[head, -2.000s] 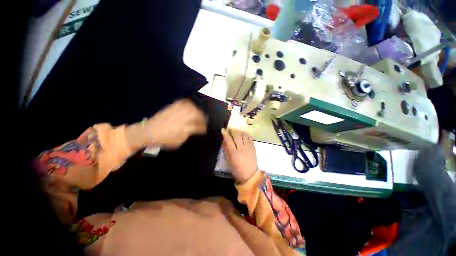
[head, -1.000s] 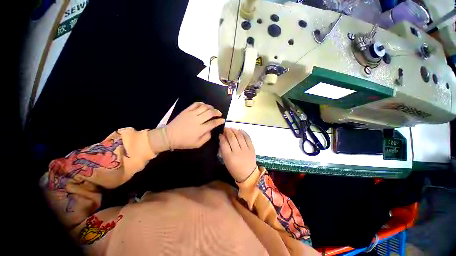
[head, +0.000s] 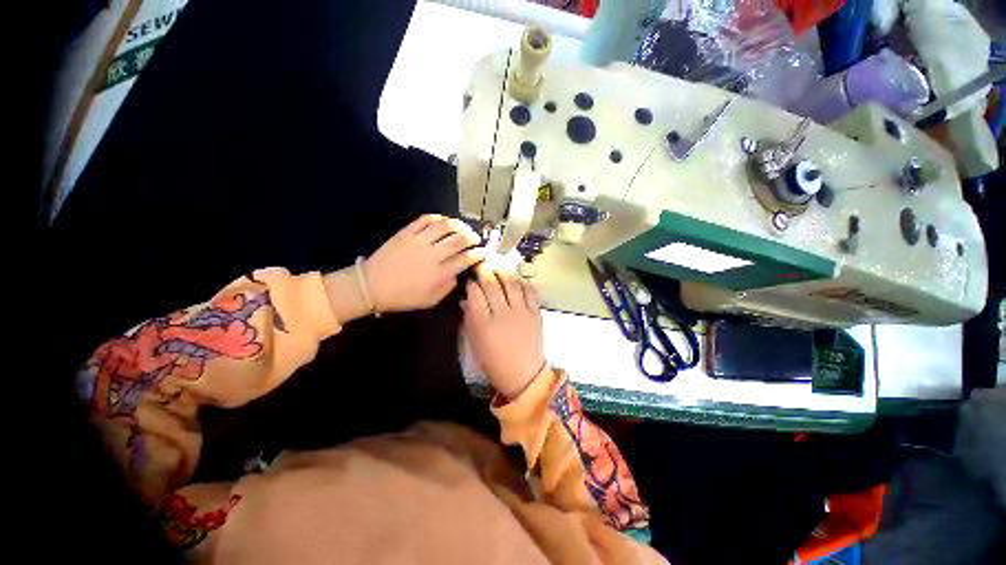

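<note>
A large black fabric panel covers the table left of the needle and runs down to my lap. The cream sewing machine stands in front of me, its presser foot and needle low at the left end of the head. My left hand is at the foot with its fingertips pinching the fabric edge. My right hand lies just beside it, fingertips on the same edge at the front of the foot. The fold between the fingertips is mostly hidden.
Black-handled scissors lie right of the needle. A flat dark rectangle, perhaps a phone, and a small green-black box lie near the green table edge. Shiny plastic bags are heaped behind the machine. An orange-red basket shows below right.
My left hand has come in from the left to the fabric edge. Both hands have since moved up to the presser foot with the edge. The camera view has also shifted.
</note>
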